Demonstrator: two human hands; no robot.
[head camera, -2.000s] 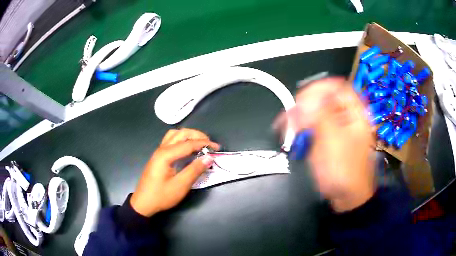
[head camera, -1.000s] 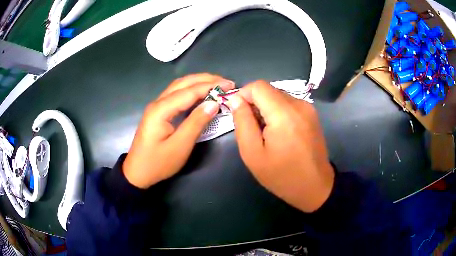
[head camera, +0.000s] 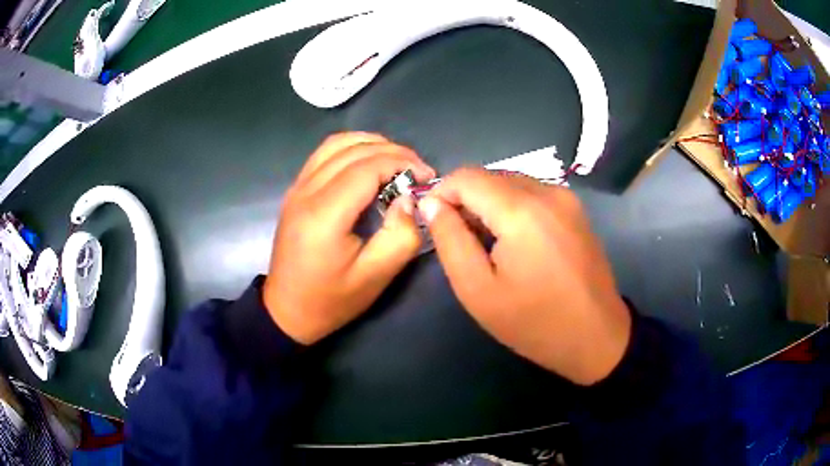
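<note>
My left hand (head camera: 350, 232) pinches a small circuit board (head camera: 398, 188) between thumb and fingertips. My right hand (head camera: 528, 264) pinches thin red and dark lead wires (head camera: 425, 189) with a small connector at the board's edge; whether it is seated is hidden. The open white housing half (head camera: 537, 164) lies mostly under my hands, with its jagged tail showing at the right. A curved white arm (head camera: 593, 100) joins it by wires and arches behind my hands. No battery cell shows in my hands; my right palm may hide one.
A cardboard box (head camera: 699, 105) of blue battery cells (head camera: 774, 127) stands at right. Another curved arm (head camera: 146, 264) and piled white units (head camera: 55, 291) lie at left. A white edge strip (head camera: 196, 56) borders the green conveyor (head camera: 214, 16). Wire scraps lie at right.
My right hand came from the right, where it held a blue cell, to the board by my left fingertips. The view shifted. Since one second ago, both hands have moved only slightly.
</note>
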